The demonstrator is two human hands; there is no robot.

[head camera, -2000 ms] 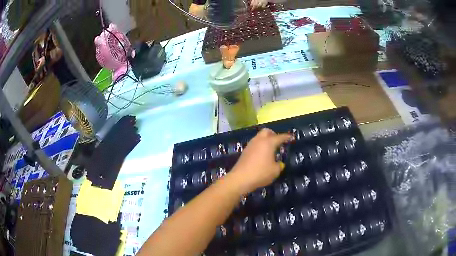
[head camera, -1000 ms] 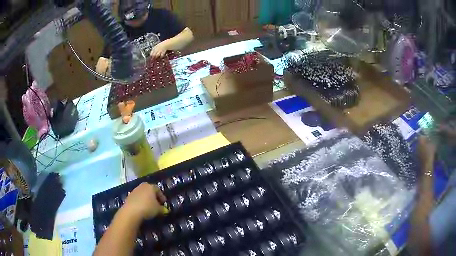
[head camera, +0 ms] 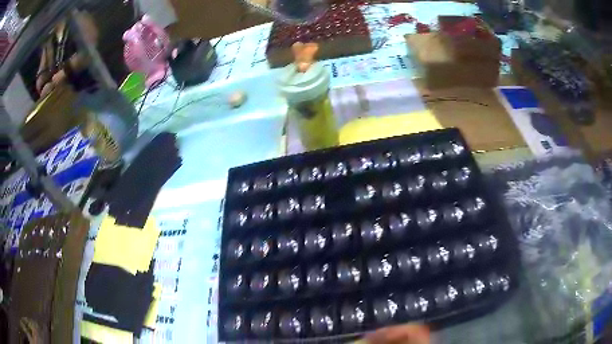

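Note:
The black divided tray (head camera: 339,195) lies in front of me, with rows of glossy round black parts (head camera: 374,230) standing on edge. One slot in the second row from the back, near the middle, is empty. A blurred part of one of my hands shows at the bottom edge, over the tray's front rim. Most of it is cut off, so I cannot tell which hand it is or whether it holds anything. My other hand is not visible.
A lidded drink cup (head camera: 311,107) and yellow sheet (head camera: 389,125) are behind the tray. Black sheets (head camera: 144,178) and a brown partition box (head camera: 50,282) are left. Clear plastic bags (head camera: 560,235) are right. Cardboard box (head camera: 453,57), red-brown tray (head camera: 319,33) and pink fan (head camera: 145,50) are farther back.
The view swung right and then back left. My left hand, earlier over the tray's parts, is gone from there. An empty slot now shows in the second row.

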